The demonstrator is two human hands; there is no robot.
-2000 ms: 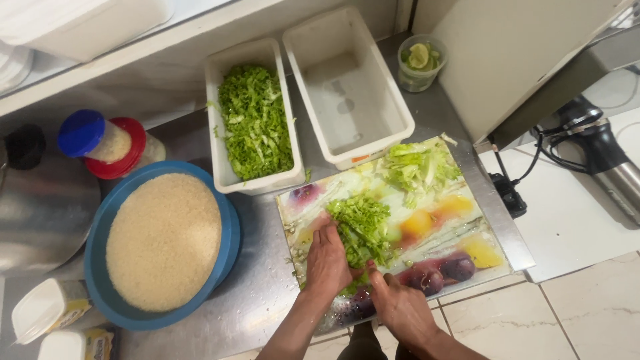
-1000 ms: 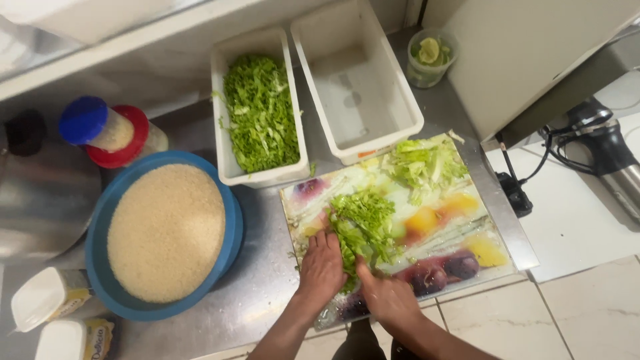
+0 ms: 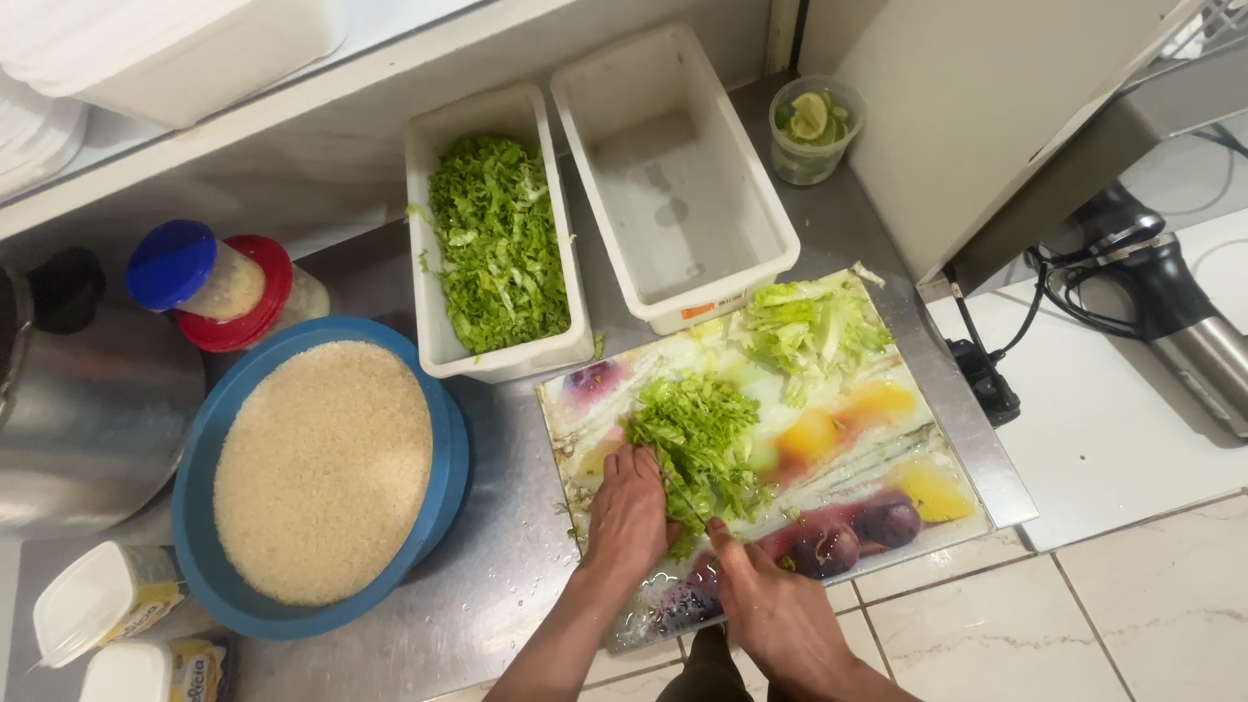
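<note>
My left hand [image 3: 629,502] presses on the left edge of a heap of shredded lettuce [image 3: 704,429], its fingers bent over the leaves. In my right hand [image 3: 770,595] is a knife [image 3: 687,495], whose thin dark blade runs up and left through the heap beside my left fingers; its handle is hidden in the hand. The heap lies on a glass cutting board with a fruit print [image 3: 838,429]. A looser pile of paler lettuce pieces [image 3: 814,327] rests at the board's upper right. Beyond the board, a white plastic bin [image 3: 575,331] holds more shredded lettuce.
A second white bin [image 3: 785,244] and a clear cup with lime pieces [image 3: 817,122] stand behind the board. At left are a blue basin of rice [image 3: 444,487], a metal pot [image 3: 97,419], lidded containers [image 3: 229,283] and tubs [image 3: 97,604]. A hand blender [image 3: 1185,312] lies at right.
</note>
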